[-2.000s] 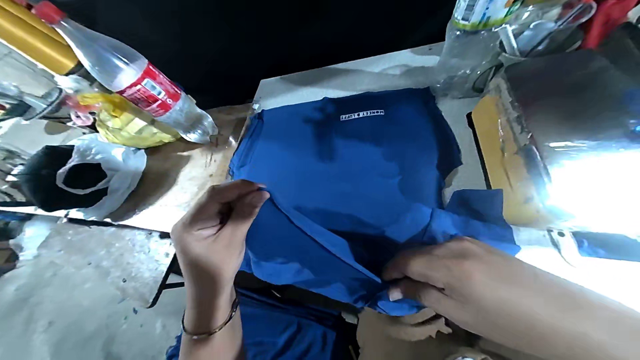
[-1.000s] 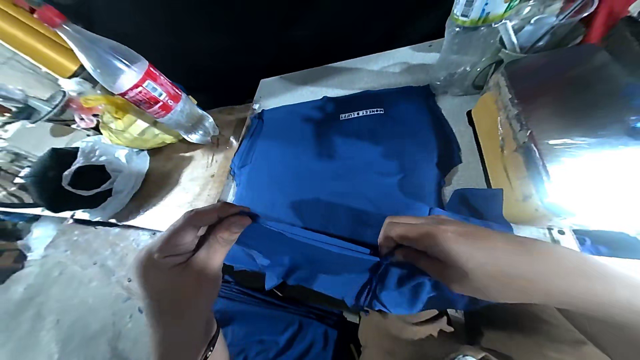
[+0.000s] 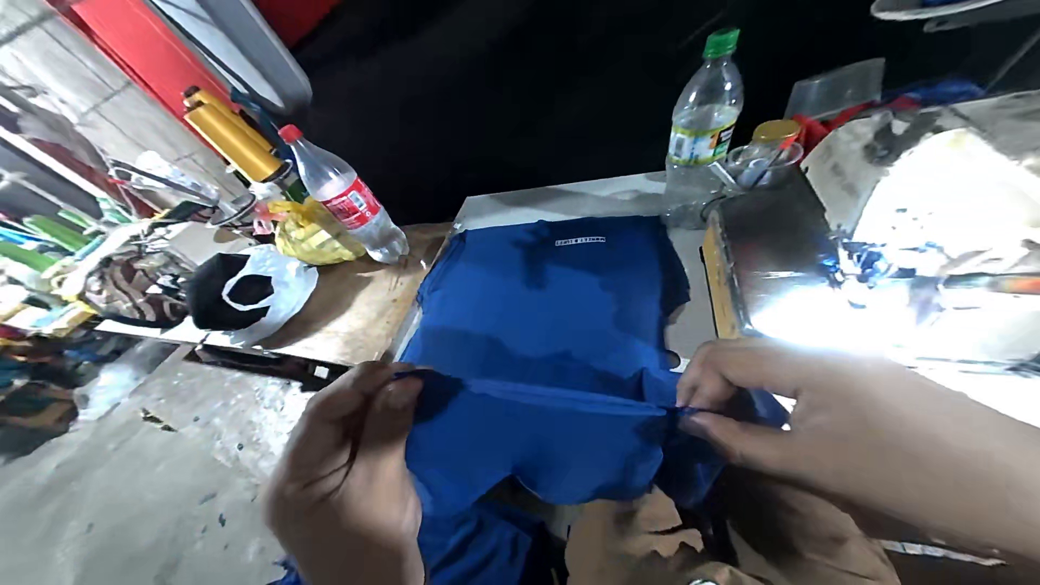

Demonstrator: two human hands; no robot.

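Observation:
My left hand [image 3: 353,463] pinches the left end of a raised edge of blue fabric [image 3: 528,447]. Between thumb and fingers, my right hand [image 3: 756,406] grips the same edge farther right, so it runs nearly straight between both hands, and cloth hangs below it. Behind lies a flat blue fabric panel [image 3: 544,309] on a pale tabletop [image 3: 569,193]; it bears a small white printed strip near its far edge. Whether the held cloth is a separate piece cannot be told. More blue cloth [image 3: 479,544] lies low, near my lap.
A red-capped plastic bottle [image 3: 349,195], a yellow plastic bag [image 3: 313,234] and a white plastic bag [image 3: 284,292] stand at left. At the back right are a green-capped bottle [image 3: 705,130] and a cup [image 3: 764,166]. A brightly lit sewing machine [image 3: 886,268] is at right.
The held edge, slanting two seconds ago, now runs nearly level between my hands, with cloth hanging below it. The view has shifted, showing more at the back and right.

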